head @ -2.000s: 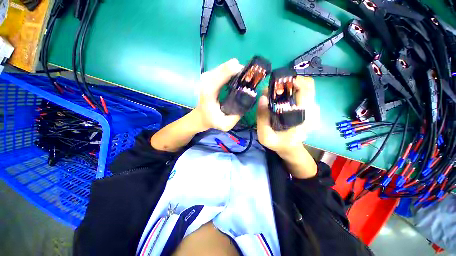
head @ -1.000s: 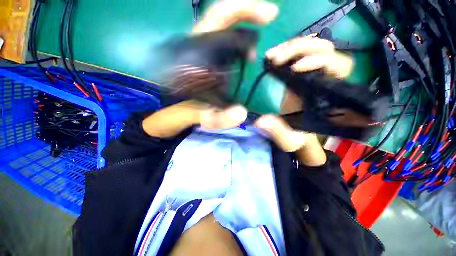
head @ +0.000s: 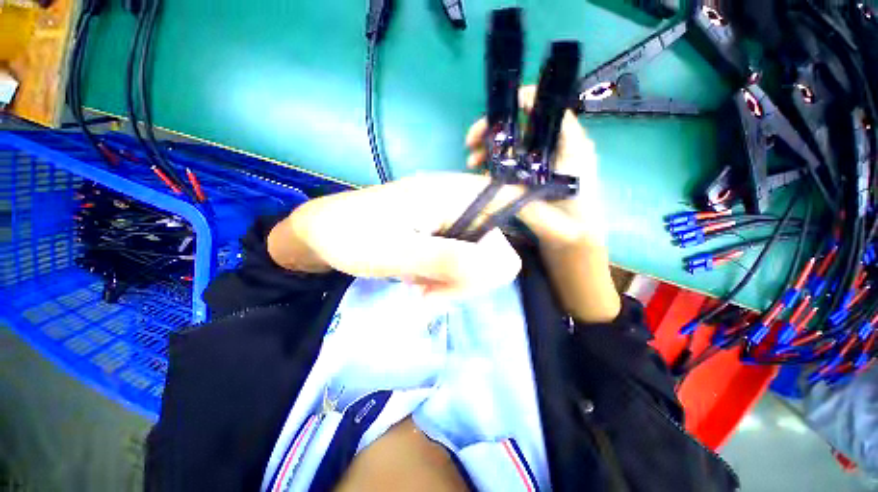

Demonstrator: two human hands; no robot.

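Note:
Two black battery clamps [head: 503, 91] stand side by side in front of my chest, over the bench edge, with their long arms pointing to the far side. My right hand [head: 568, 183] holds them from behind and from the right. My left hand [head: 424, 226] is closed around the black cables [head: 477, 211] just below the clamps. The cable ends are hidden by my left hand. The jaws cannot be made out clearly.
The green bench mat [head: 250, 77] lies ahead. A pile of clamps [head: 761, 125] is at the right, its red-and-blue cable ends [head: 799, 307] hanging above a red bin [head: 717, 394]. A blue basket [head: 200, 259] holding black leads stands left. A wooden board [head: 38, 58] is far left.
The two clamps, earlier apart with one in each hand, are now together in my right hand. My left hand has moved down onto the cables.

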